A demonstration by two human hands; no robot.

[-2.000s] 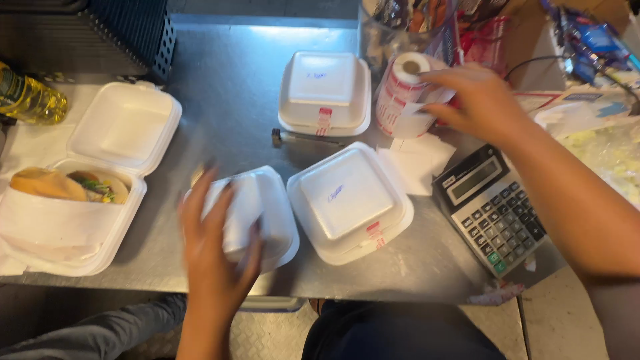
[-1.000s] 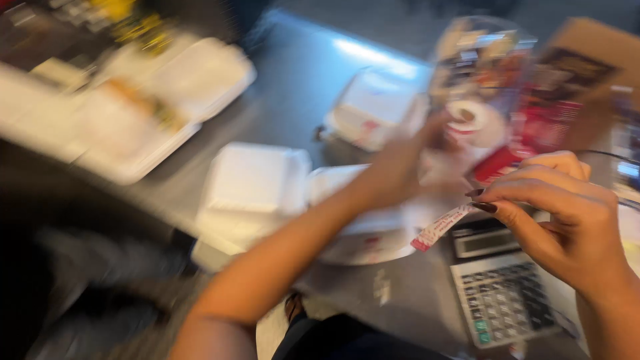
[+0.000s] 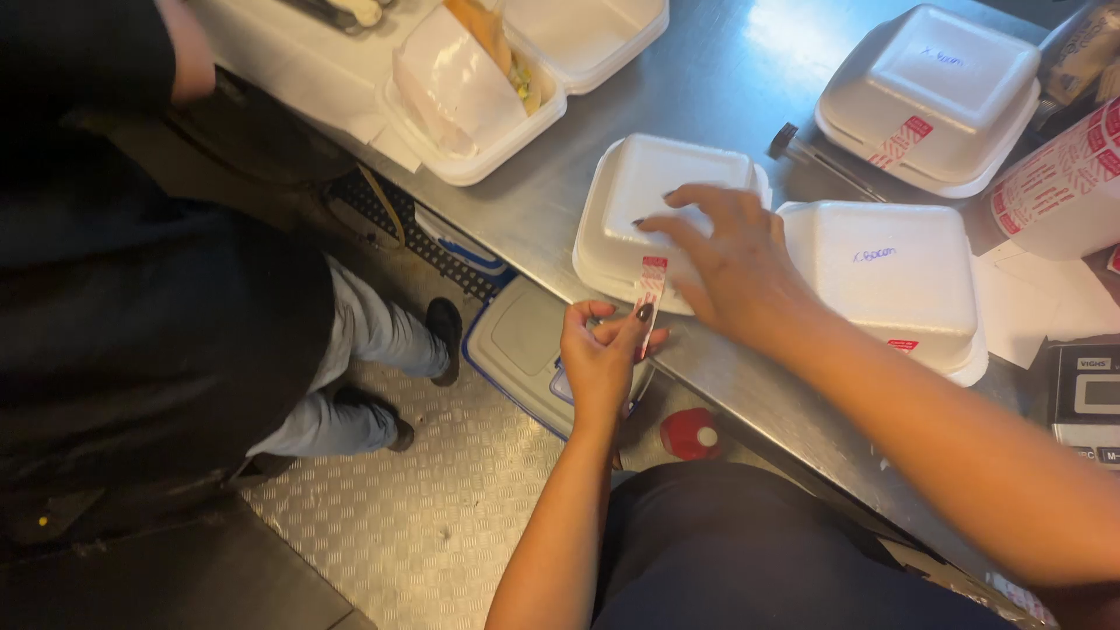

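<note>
My left hand (image 3: 608,350) pinches a red-and-white seal strip (image 3: 650,297) whose upper end lies against the front rim of a closed white foam box (image 3: 669,188). Over that box's right side is my right hand (image 3: 726,254), fingers spread and slightly blurred; whether they touch the lid I cannot tell. Close on the right sits a second closed foam box (image 3: 884,262) with blue handwriting and a red seal. Behind it stands a third sealed foam box (image 3: 941,79). An open foam box (image 3: 516,162) at the upper left holds a wrapped filled bun (image 3: 464,79).
A roll of printed seals (image 3: 1063,184) and a calculator (image 3: 1089,394) are at the right of the steel counter (image 3: 534,219). A dark metal tool (image 3: 827,162) lies behind the boxes. A person in dark clothing (image 3: 175,289) stands at the left. Below are a lidded bin (image 3: 525,350) and a red bottle (image 3: 689,434).
The view has swung left. My hands have left the seal roll's area and are at the nearer closed box. The strip, in my right hand one second ago, is now in my left.
</note>
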